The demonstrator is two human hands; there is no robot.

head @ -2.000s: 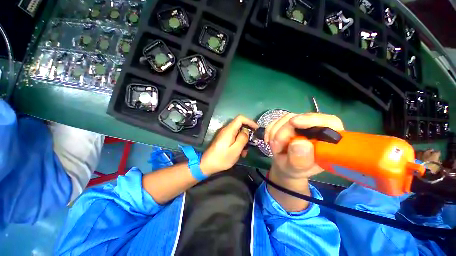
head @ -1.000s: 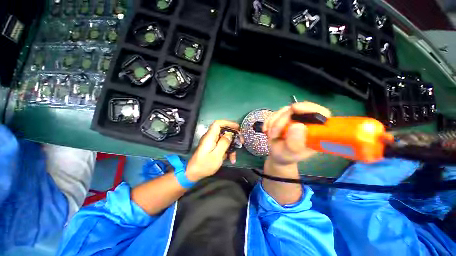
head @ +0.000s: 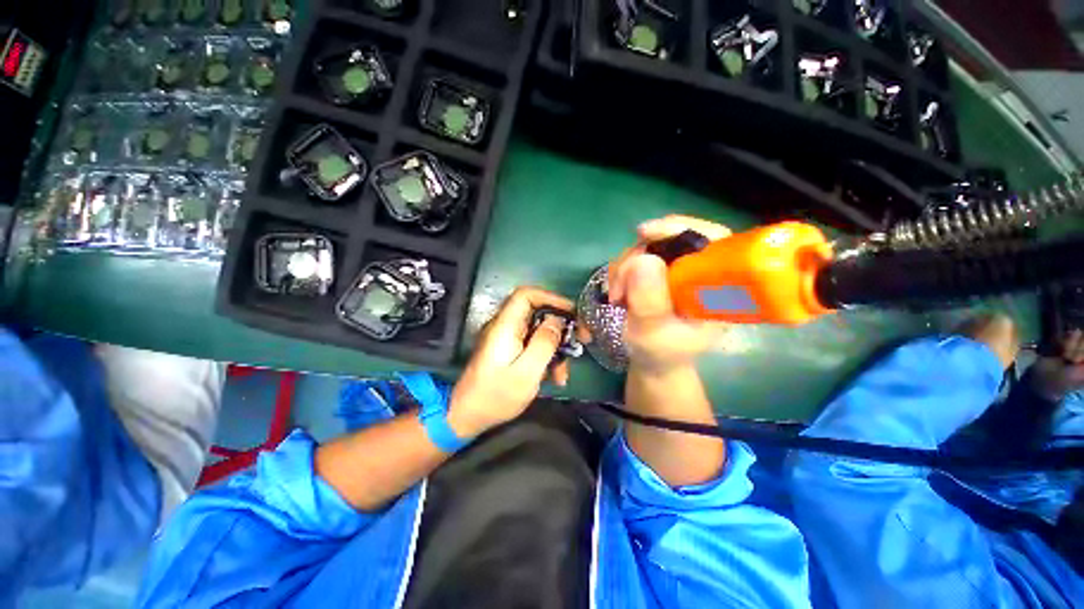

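Observation:
My left hand [head: 514, 360], with a light blue wrist strap [head: 433, 412], holds a small black watch case assembly [head: 553, 327] in its fingertips at the left edge of the screw plate. My right hand [head: 666, 312] grips the bright orange electric screwdriver [head: 754, 275] above the round speckled screw plate [head: 603, 319]. The screwdriver's black nose is mostly hidden by my fingers. Its tip is over the plate, and I cannot tell if it touches. No screw can be made out on the tip.
A black foam tray [head: 474, 244] with units lies left of centre. A clear blister tray [head: 147, 248] is far left. Stacked foam trays [head: 761, 113] are at upper right. A coiled hanger [head: 994, 218] and black cord [head: 773, 438] run right. Blue-sleeved people sit on both sides.
The view has shifted right, then slightly back. The screwdriver has swung so its rear points up and right, over the plate. My left hand has drawn the unit away from the screwdriver nose.

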